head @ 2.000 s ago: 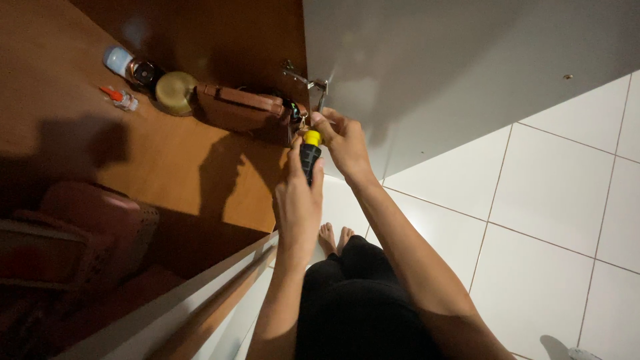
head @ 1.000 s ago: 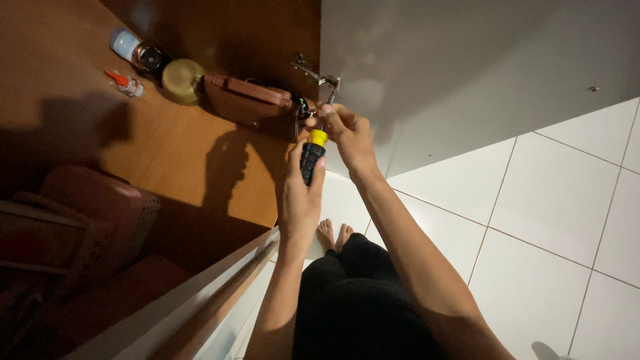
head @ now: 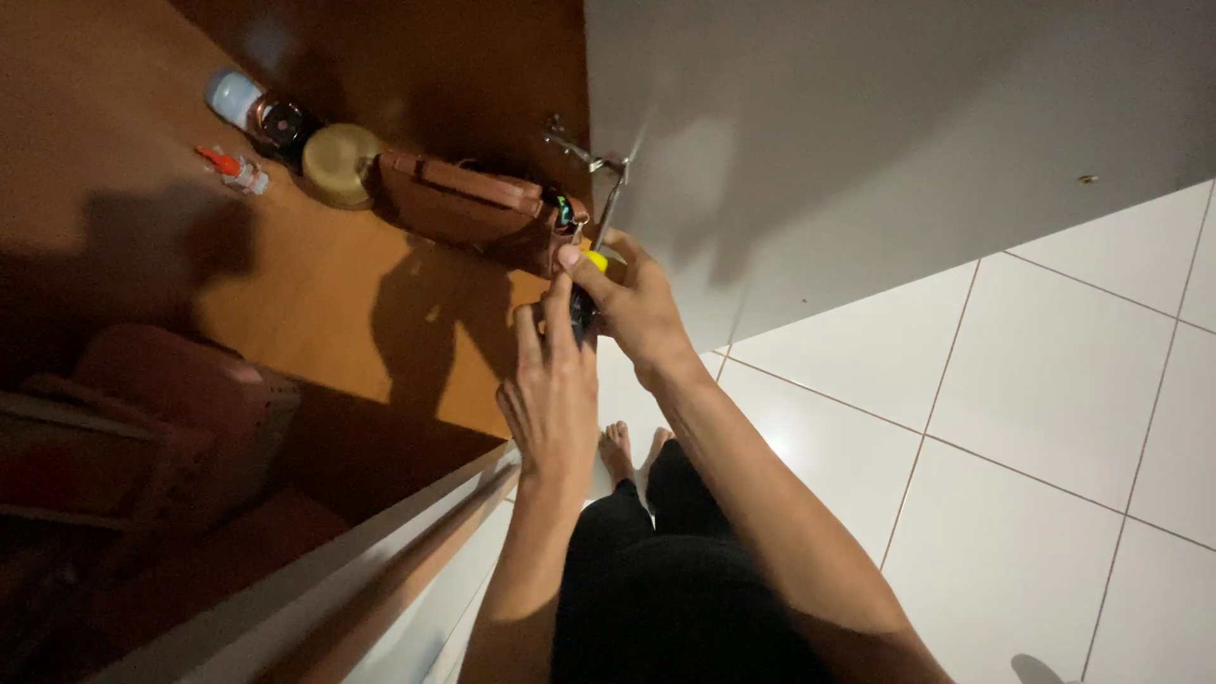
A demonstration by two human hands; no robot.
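A screwdriver with a black and yellow handle (head: 582,309) points up and away, its metal shaft reaching toward a metal cabinet hinge (head: 609,169) on the grey door. My right hand (head: 635,302) closes its fingers around the yellow part of the handle. Against the black part lie the fingers of my left hand (head: 553,380); they are partly spread, and whether they grip it is hard to see. The screwdriver's tip meets the hinge area, but the exact contact is too small to tell.
On the wooden shelf (head: 313,313) stand a brown leather bag (head: 461,204), a round gold-coloured container (head: 340,163), a bottle with a pale blue end (head: 234,98) and a small red-tipped bottle (head: 233,171). The grey door (head: 855,133) spans the right. Pink plastic items (head: 171,380) fill the lower left.
My right hand has come down from the screwdriver's shaft onto its yellow handle part. My left hand's fingers, earlier wrapped around the black handle, have loosened and straightened.
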